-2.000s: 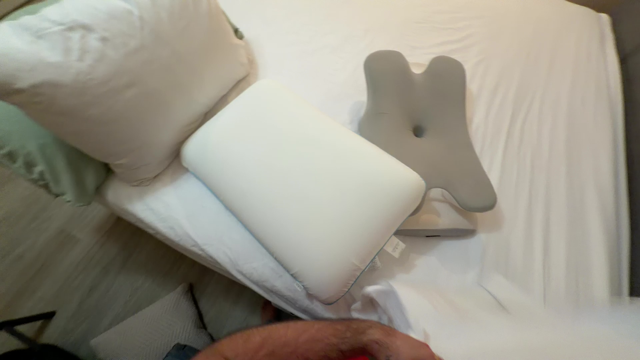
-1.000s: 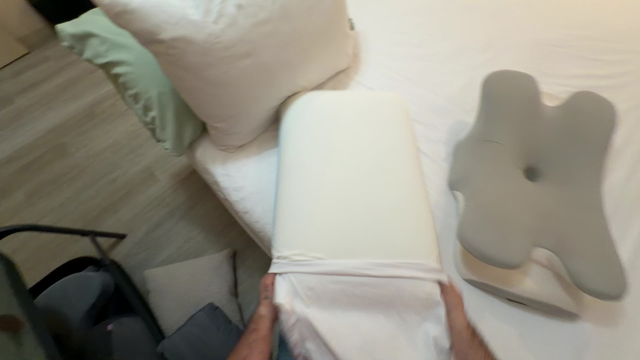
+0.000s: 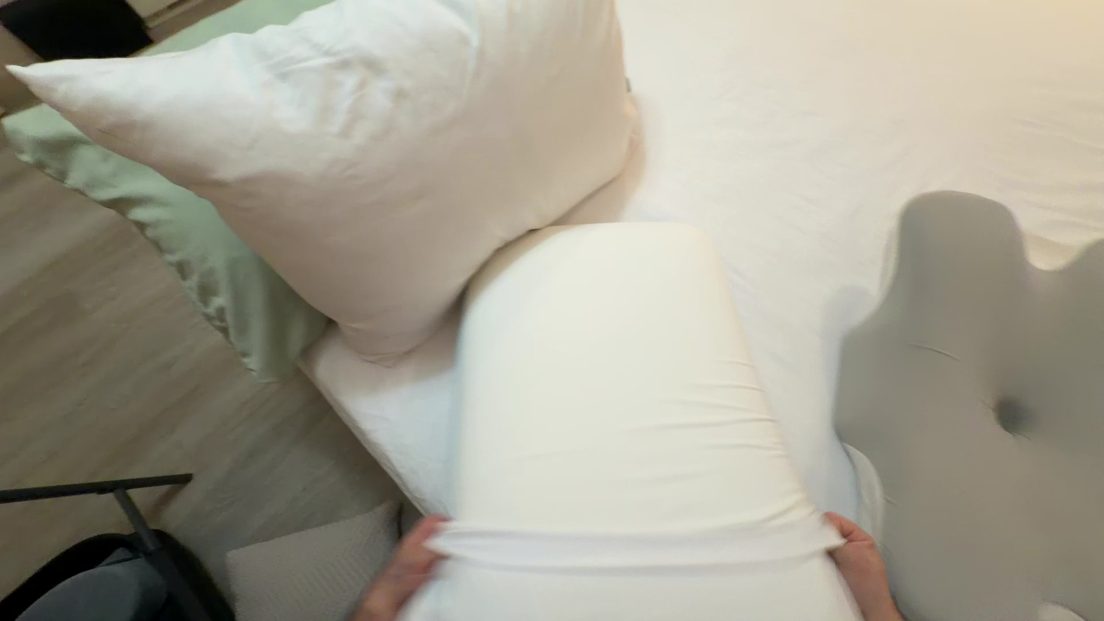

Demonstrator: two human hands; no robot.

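A white foam pillow (image 3: 604, 371) lies on the bed, its near end inside a white pillowcase (image 3: 638, 591). At the left edge of the case's folded opening, my left hand (image 3: 407, 561) grips the fabric. My right hand (image 3: 861, 552) pinches the same hem at the right edge. Wrinkles run across the pillow's right side just beyond the hem. The pillow's far end touches a large white pillow (image 3: 371, 147). The near part of the case runs out of view at the bottom.
A gray contoured cushion (image 3: 940, 414) lies on the white bed sheet (image 3: 828, 112) at right. Under the large pillow is a green pillow (image 3: 233, 285), overhanging the bed edge. On the floor at lower left are a gray cushion (image 3: 310, 565) and a black-framed object (image 3: 147, 526).
Two seconds ago the foam pillow lay bare on the bed; a second ago the case was around its near end. Both hands now hold the hem. The view has moved closer.
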